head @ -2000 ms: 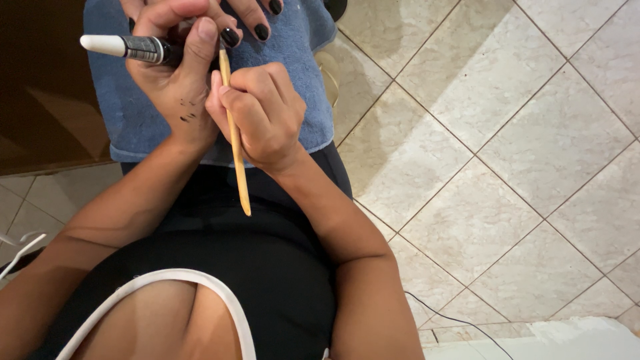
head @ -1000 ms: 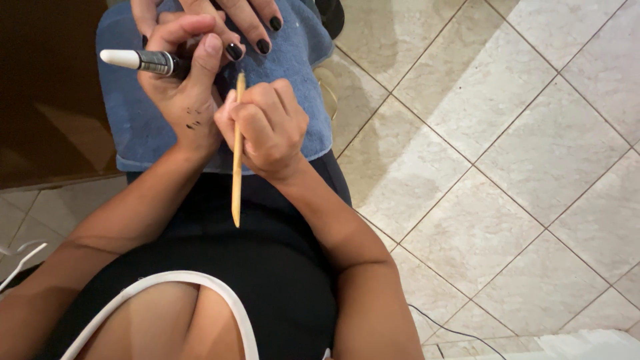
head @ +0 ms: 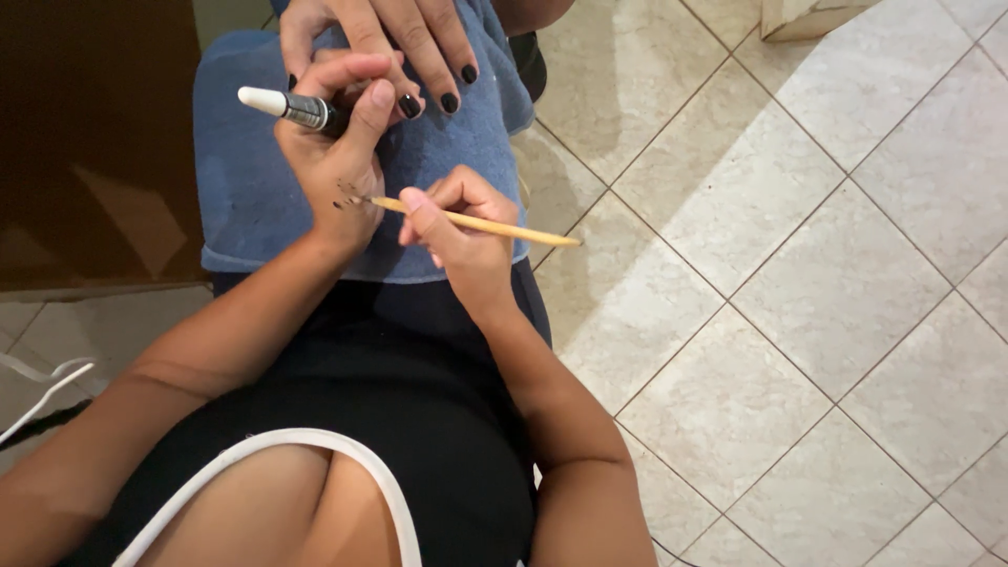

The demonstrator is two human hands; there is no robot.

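Note:
My left hand (head: 339, 157) holds a small dark bottle with a white tip (head: 291, 108), lying across the palm below the index finger. Its fingers are also at a finger of another person's hand (head: 394, 31), whose nails are painted black. Dark smudges mark the skin near my left thumb's base. My right hand (head: 465, 228) grips a thin wooden manicure stick (head: 504, 228) between thumb and fingers. The stick lies nearly level, and its tip touches or nearly touches those smudges. Some of my left fingers are hidden behind the bottle.
A blue towel (head: 260, 181) covers the lap beneath the hands. Dark brown furniture (head: 94, 157) stands at the left, with white cords (head: 47, 394) below it. Pale floor tiles (head: 835, 291) spread at the right, and a pale block-like edge (head: 803, 20) shows at the top.
The stick's tip has moved from beside the other person's painted nail to the base of my left thumb. The stick has swung from nearly upright in view to nearly level.

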